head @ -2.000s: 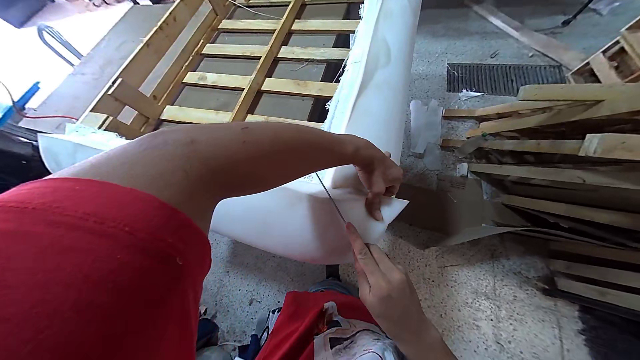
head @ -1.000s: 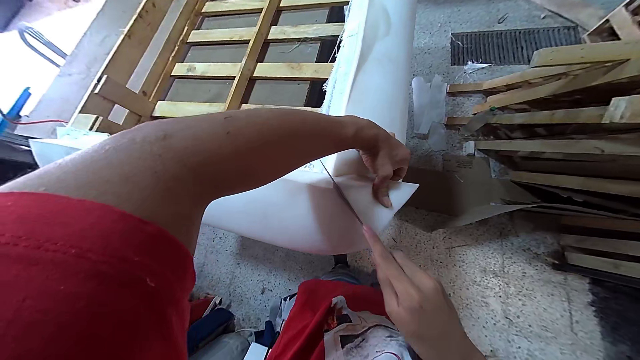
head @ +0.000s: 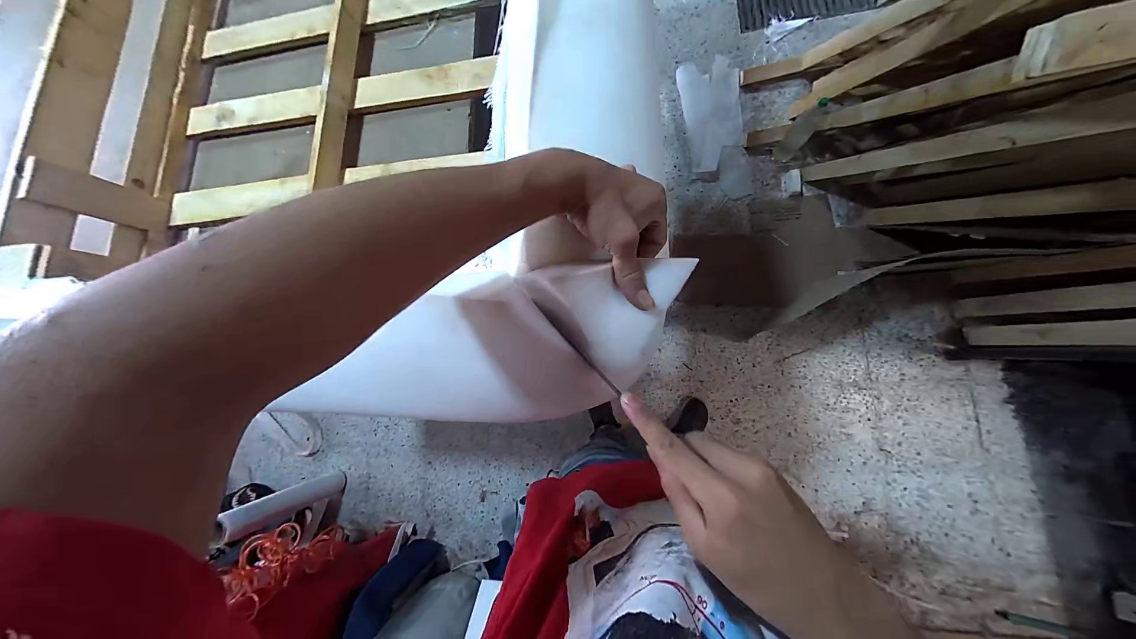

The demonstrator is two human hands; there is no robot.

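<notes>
White foam sheeting (head: 417, 364) wraps the corner of a wooden slatted frame (head: 333, 98). My left hand (head: 626, 226) reaches across from the left and pinches a pointed flap of the foam (head: 679, 275) at the corner, thumb on top. Lower right, my right hand (head: 710, 488) holds a thin dark blade (head: 595, 366), its index finger stretched along it; the handle is hidden in the palm. The blade lies in a slit or fold of the foam, just below the flap, and its far end cannot be made out.
Stacked wooden slats (head: 976, 151) fill the right side, with brown cardboard (head: 745, 275) beside them. White scraps (head: 710, 115) lie on the speckled floor (head: 887, 399). At lower left are a white roll (head: 280, 506), orange cord (head: 275, 559) and cloth. A floor grate (head: 799, 11) shows at the top.
My right hand has moved down and to the right, away from my left hand, with the blade. My left hand keeps its hold on the foam flap.
</notes>
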